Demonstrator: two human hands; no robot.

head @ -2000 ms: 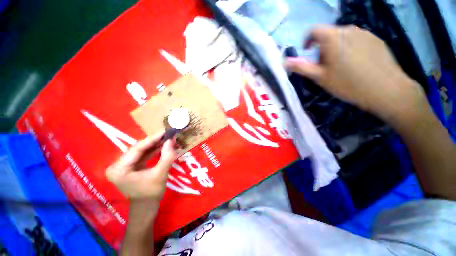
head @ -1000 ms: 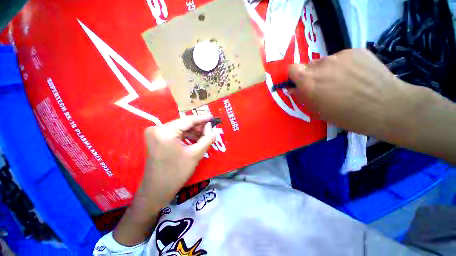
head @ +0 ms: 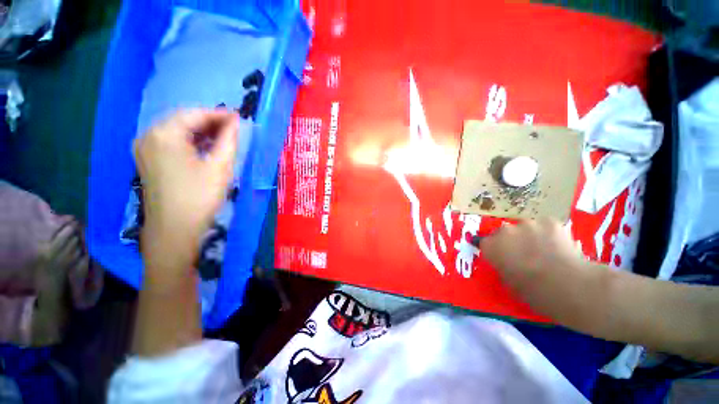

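My left hand point(head: 185, 158) is blurred over the blue tray point(head: 114, 150), fingers curled together; a dark patch shows between them, but I cannot tell whether it is a held piece. Short black pieces point(head: 251, 93) lie on the tray's white liner. My right hand point(head: 532, 256) is over the red carton point(head: 363, 205), just below the cardboard pad point(head: 544, 158). Its fingers are closed on a black part point(head: 476, 241), of which only a small dark tip shows. The white pot point(head: 519, 171) stands on the pad, beside dark wet spots.
A crumpled white cloth point(head: 619, 150) lies right of the pad. The black tray's dark rim point(head: 656, 166) and white liner point(head: 698, 158) are at the right edge. Another person's hand point(head: 59, 252) and sleeve show at the left edge.
The view has swung left, bringing in the blue tray. My left hand has moved from the carton to over that tray. My right hand stays over the carton, now below the pad.
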